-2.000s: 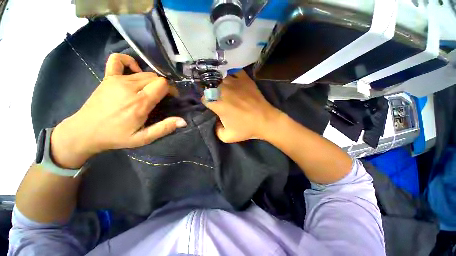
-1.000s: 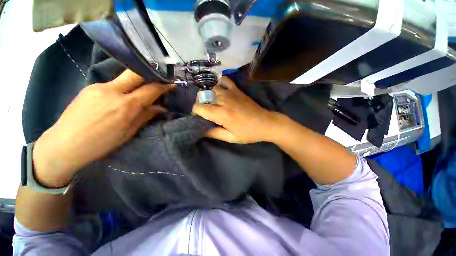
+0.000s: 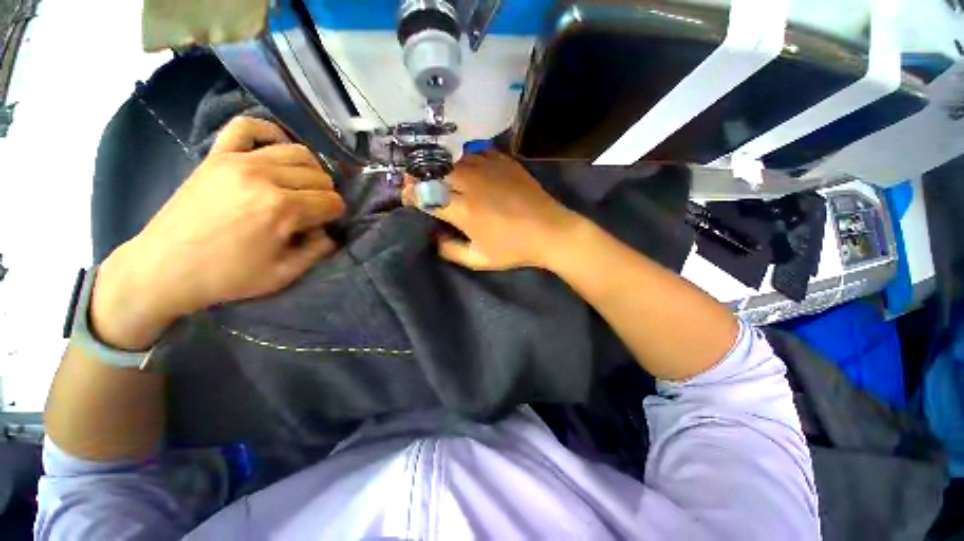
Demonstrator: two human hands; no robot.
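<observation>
A dark grey garment piece (image 3: 497, 338) lies bunched under the white and blue sewing machine (image 3: 481, 63) and over the table's front edge. A yellowish dashed topstitched seam (image 3: 317, 349) runs across its near part. My left hand (image 3: 248, 211) grips the cloth left of the needle area with curled fingers. My right hand (image 3: 497, 211) holds the cloth just right of the needle area, its fingertips partly behind the tension dial (image 3: 428, 164). The presser foot and needle tip are too hidden to make out.
Small dark cut parts (image 3: 798, 254) lie right of the machine, with slim black snips (image 3: 721, 227) on them. An accessory tray (image 3: 861, 227) is at the right table edge. Blue cloth (image 3: 851, 343) and grey garments (image 3: 877, 454) hang below right. The white table (image 3: 48, 211) shows at left.
Since one second ago, my left hand has moved slightly right and its fingers have curled more. My right hand has shifted slightly up. The near cloth folds and seam have shifted.
</observation>
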